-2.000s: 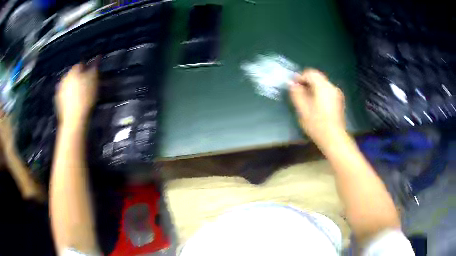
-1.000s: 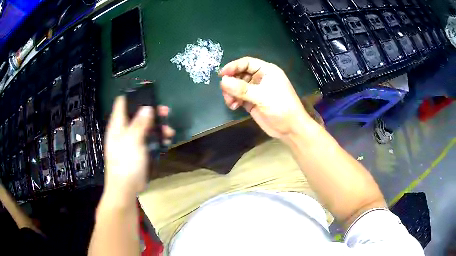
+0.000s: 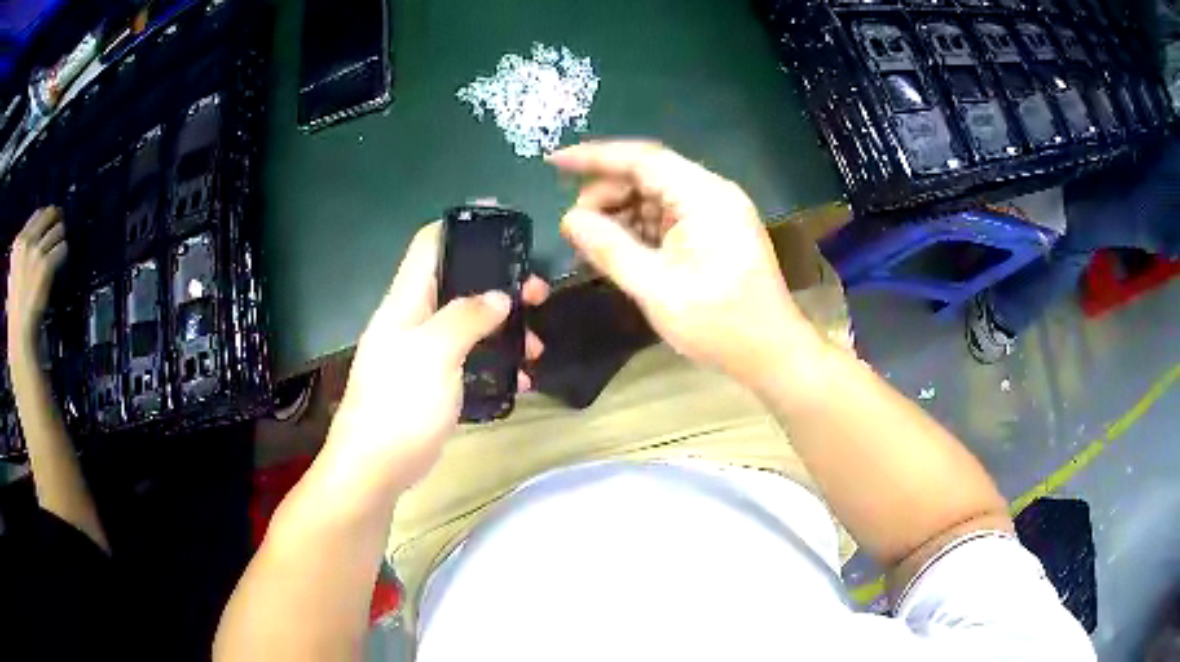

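Observation:
My left hand [image 3: 421,349] holds a black phone housing [image 3: 485,265] roughly upright in the picture, just off the green bench's front edge, thumb across its face. My right hand [image 3: 673,246] is to the right of the housing, not touching it; its thumb and forefinger are apart, its other fingers curled. No part shows between its fingertips. A loose pile of small clear parts [image 3: 537,98] lies on the green bench top [image 3: 660,78] just beyond my right fingertips.
A black smartphone [image 3: 344,65] lies at the back left. Black blister trays with housings stand at left [image 3: 246,246] and right [image 3: 854,117]. Another person's hand [image 3: 36,259] is over the left tray. A blue stool [image 3: 951,259] and red stool [image 3: 1126,278] are below right.
My left hand has brought the housing right and it is now sharp. My right finger and thumb have parted. Another person's hand has appeared at the left tray.

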